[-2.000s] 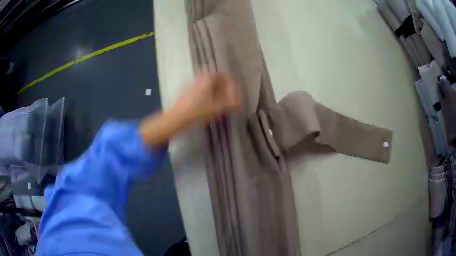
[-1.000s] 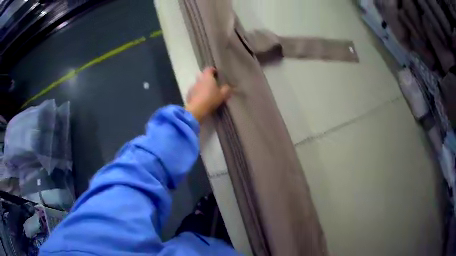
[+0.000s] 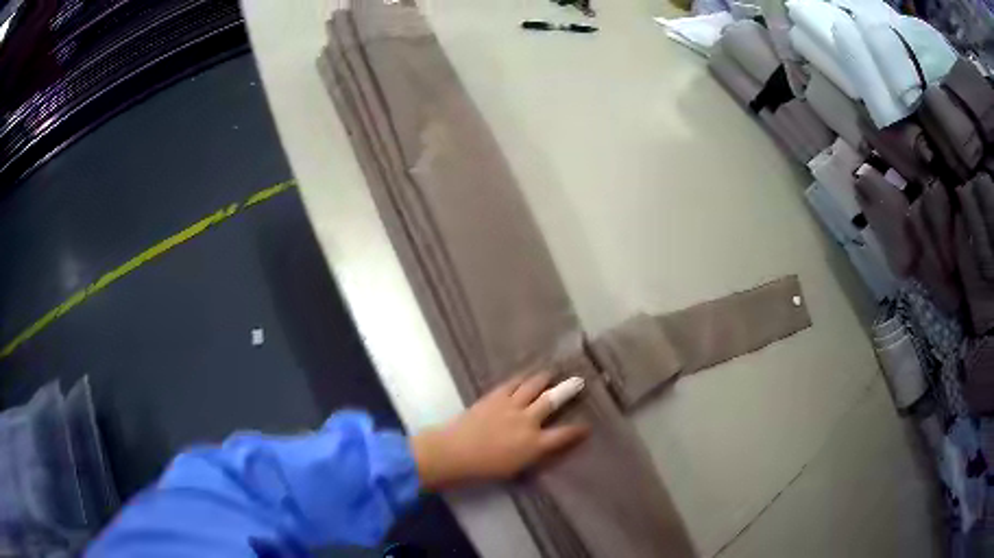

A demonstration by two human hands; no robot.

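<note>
A taupe pleated panel (image 3: 480,218) lies lengthwise on the cream table, with narrow folds along its left side. A taupe strap (image 3: 736,325) with a white dot near its free end sticks out to the right from the panel, folded over near the panel's edge. My left hand (image 3: 507,431) rests palm down on the panel just left of the strap, fingers slightly apart. One finger has a pale wrap (image 3: 565,392). My right hand is not in view.
The cream table (image 3: 643,164) bears a black pen (image 3: 558,26) at the back. Stacked folded bundles (image 3: 872,196) line the right side. Grey floor with a yellow line (image 3: 142,262) and clear-wrapped goods (image 3: 55,469) are at left.
My left hand has gone from the panel's folded left edge to lying flat beside the strap. The view has shifted, showing the panel's far end and the pen.
</note>
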